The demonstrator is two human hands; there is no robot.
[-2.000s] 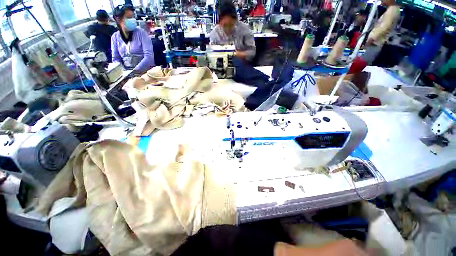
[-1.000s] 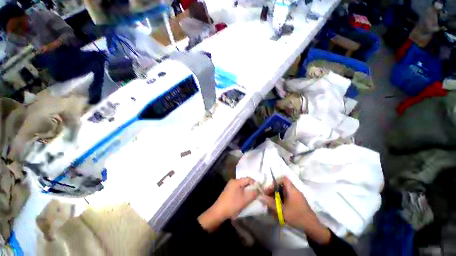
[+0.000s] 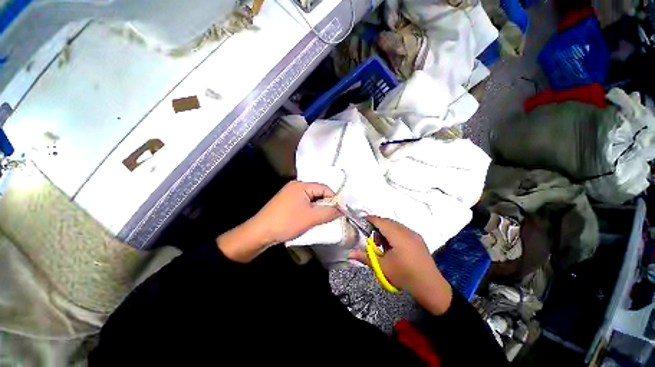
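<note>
A garment piece with its white inside face out point(image 3: 431, 172) hangs over the crates to the right of the table, with narrow tan seam lines. My left hand point(image 3: 294, 213) pinches its edge between thumb and fingers. My right hand point(image 3: 406, 259) holds scissors point(image 3: 381, 267) by a yellow handle loop. The blades point up and left to the cloth edge at my left fingertips. Whether the blades are open is too small to tell. Another tan piece point(image 3: 61, 251) lies on the table at the left.
The white table point(image 3: 79, 107) has measuring tape point(image 3: 237, 118) along its edge and two brown tabs point(image 3: 185, 104). Blue crates point(image 3: 373, 77) with cloth stand below. A large sack point(image 3: 560, 136) and a grey-rimmed bin point(image 3: 623, 265) are at the right.
The view has swung right and down from the machine to the cloth beside the table. Both hands, low in the last frame, still hold cloth and scissors; the blades now meet the edge at my left fingertips.
</note>
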